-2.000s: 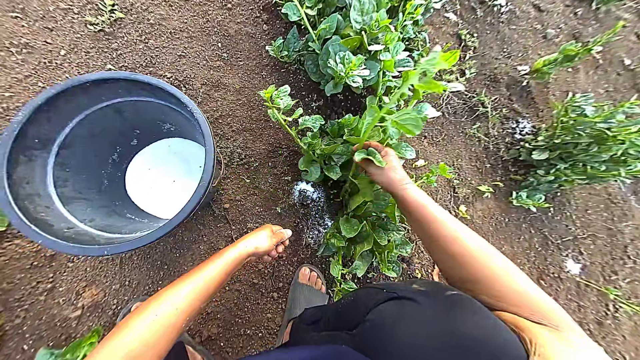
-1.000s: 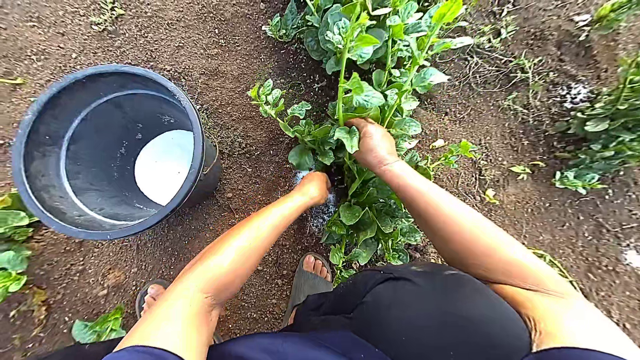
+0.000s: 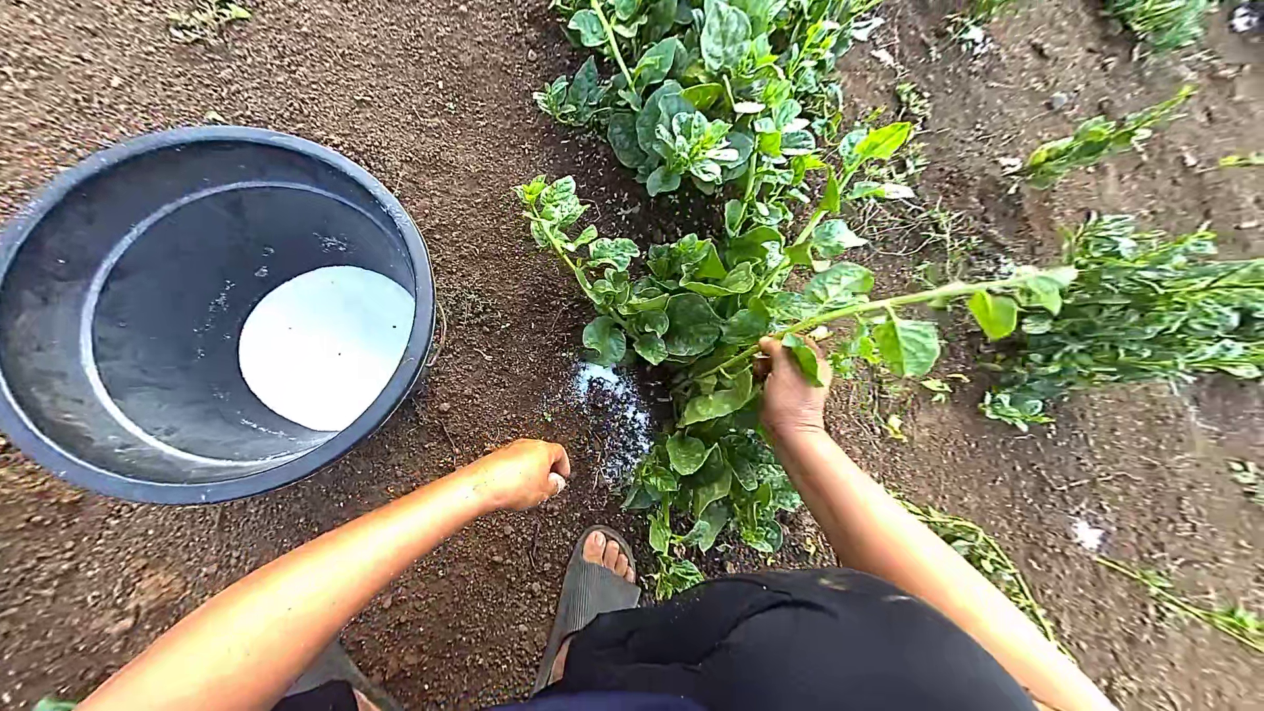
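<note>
My right hand (image 3: 793,387) grips a long green stem (image 3: 889,302) of a leafy plant (image 3: 691,321), with the stem leaning out to the right. Over the soil left of the plant, my left hand (image 3: 526,474) is closed in a fist; whether anything is inside it is hidden. White granules (image 3: 614,410) lie scattered on the dark soil between that fist and the plant's base. A black plastic bucket (image 3: 158,247) stands at the left, tilted in view, with white granular material (image 3: 331,346) in its bottom.
More leafy plants (image 3: 726,59) grow at the top, and another clump (image 3: 1136,306) stands at the right. Small white patches (image 3: 1087,534) dot the soil there. My sandalled foot (image 3: 600,583) is close below the plant.
My left hand was at the white granules by the plant's base one second ago and has drawn back to the left. The stem, upright before, now leans right in my right hand.
</note>
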